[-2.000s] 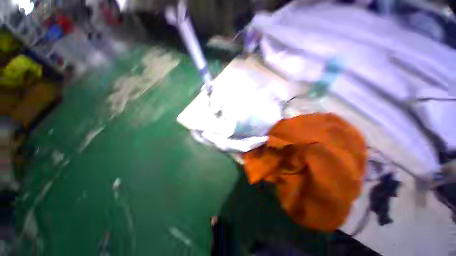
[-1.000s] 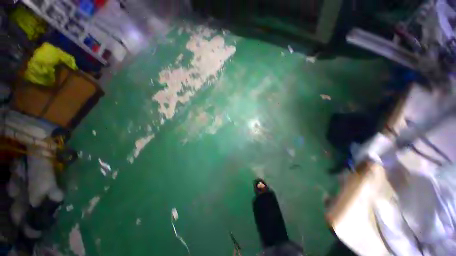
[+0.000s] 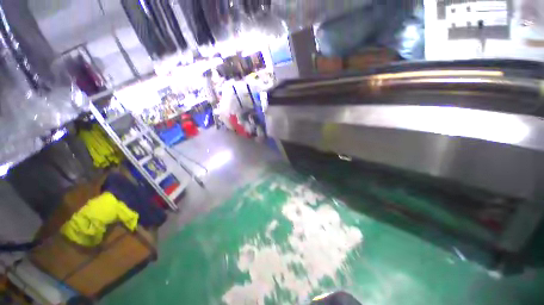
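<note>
No hand of mine is in view. Nearest in front of me is the green floor [image 3: 238,205] with a large worn pale patch [image 3: 298,238]. A dark rounded thing, perhaps my shoe tip, is cut off by the bottom edge. On the right stands a long machine or table with a shiny metal side [image 3: 417,140] and a dark, glossy top. The picture is blurred, so small details cannot be told.
On the left, a yellow cloth [image 3: 100,219] lies on a brown cardboard box [image 3: 113,262]. Behind it stands a white ladder [image 3: 140,149]. Dark garments [image 3: 152,27] and shiny clear covers hang above. Red and blue things and a person in white [image 3: 238,98] are farther back.
The view has lifted and swung from the floor to the room ahead. The white-covered table on the right and the dark leg or shoe have left the picture; the metal-sided machine now fills the right.
</note>
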